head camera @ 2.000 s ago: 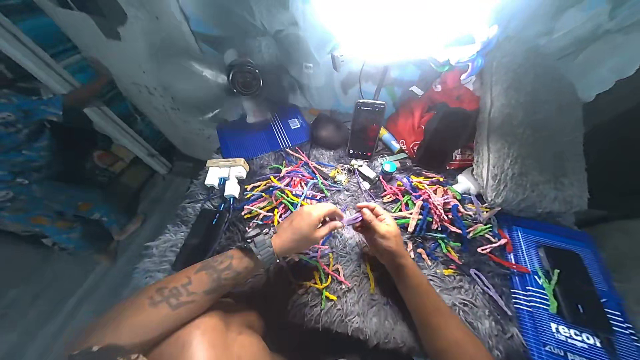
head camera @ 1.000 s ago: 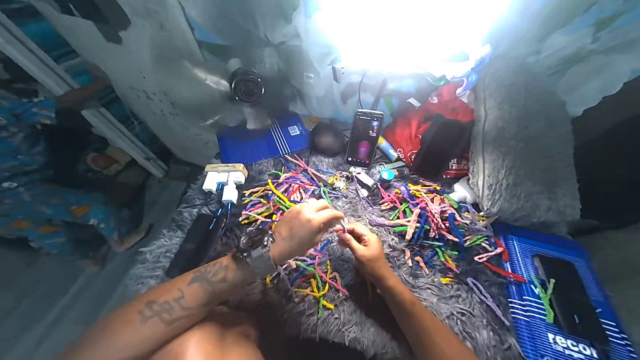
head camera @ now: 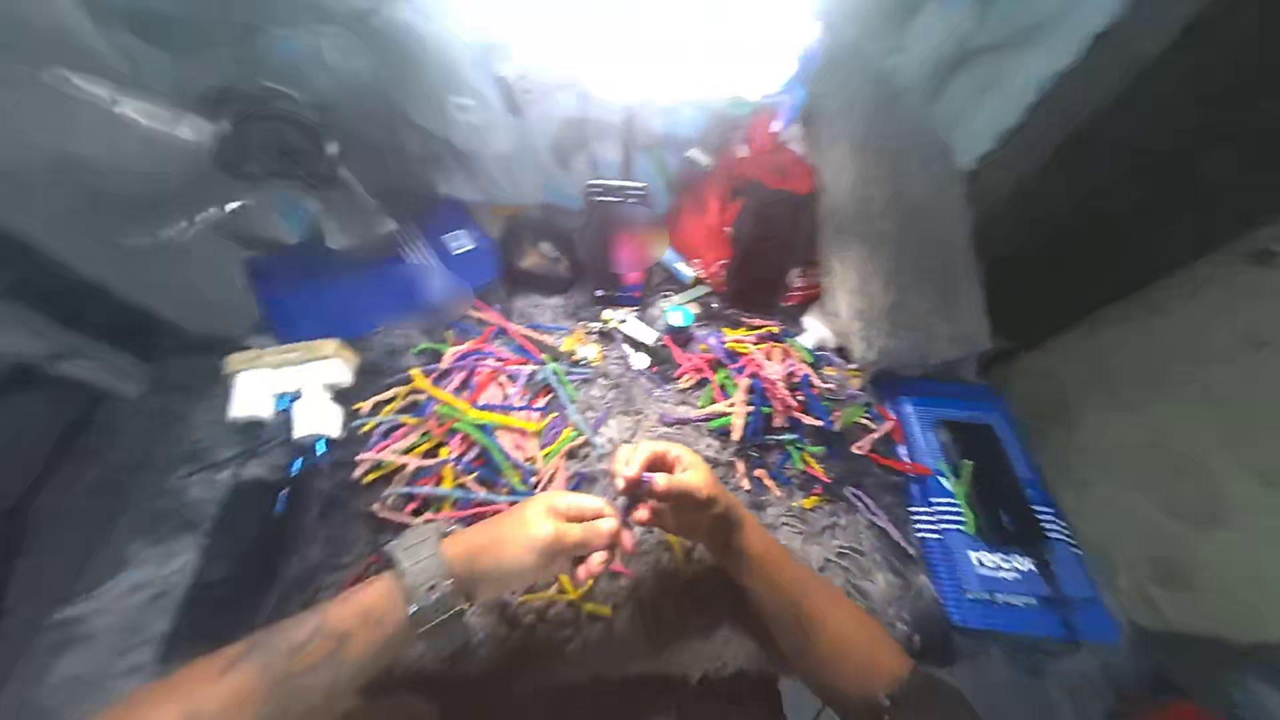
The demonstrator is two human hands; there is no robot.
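My left hand (head camera: 545, 540), with a watch on its wrist, and my right hand (head camera: 680, 490) meet at the near middle, fingertips pinched close together. Between them is a small purplish strand (head camera: 628, 505), blurred and mostly hidden by the fingers. Beyond my left hand lies a heap of short fuzzy coloured strands (head camera: 470, 430), in yellow, pink, green and blue. A second heap of such strands (head camera: 765, 390) lies beyond my right hand. A few yellow strands (head camera: 570, 597) rest just under my left hand.
On the grey furry cloth (head camera: 840, 560) a phone (head camera: 618, 245) stands upright at the back, near a red bag (head camera: 740, 200). White plug adapters (head camera: 290, 390) are at the left. A blue packet (head camera: 1000, 510) with a dark phone-like object lies at the right, beside a grey cushion (head camera: 890, 220).
The view has shifted and is blurred. My hands stay close together at the strand, with the fingers in a different position. The person seen at the far left earlier is out of view.
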